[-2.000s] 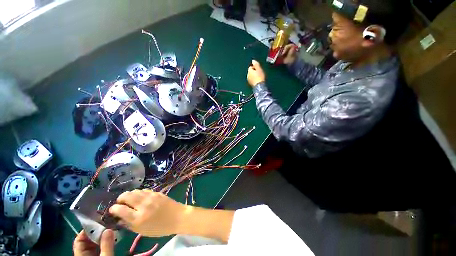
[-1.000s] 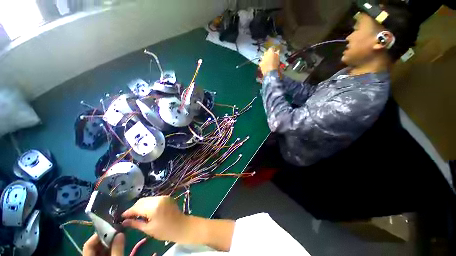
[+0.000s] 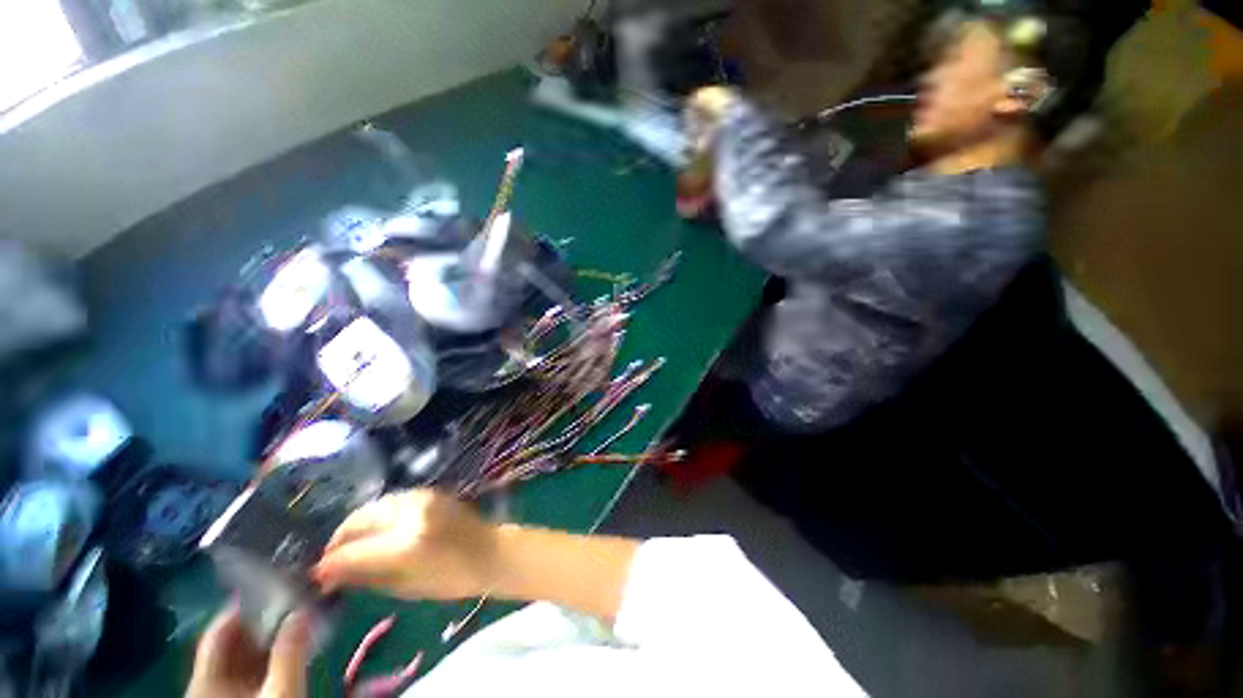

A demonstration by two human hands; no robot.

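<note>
A silver cover is tilted at the lower left, blurred. My left hand grips its lower end, with thumb and fingers on either side; the hand is cut off by the bottom edge. My right hand is at the cover's right side with its fingertips together at the dark inner face. Whether the fingertips hold a wire is too blurred to tell. Pinkish-red plier handles lie just right of my left hand.
Silver covers with wires are piled beyond my hands. Loose harnesses spread to their right. More silver covers and a black shell lie at left. A plastic bag is at the left edge. A person sits at the right.
The view has shifted and blurred. My right hand has stayed beside the cover, which my left hand still holds. The other person's raised hand shows higher in the picture.
</note>
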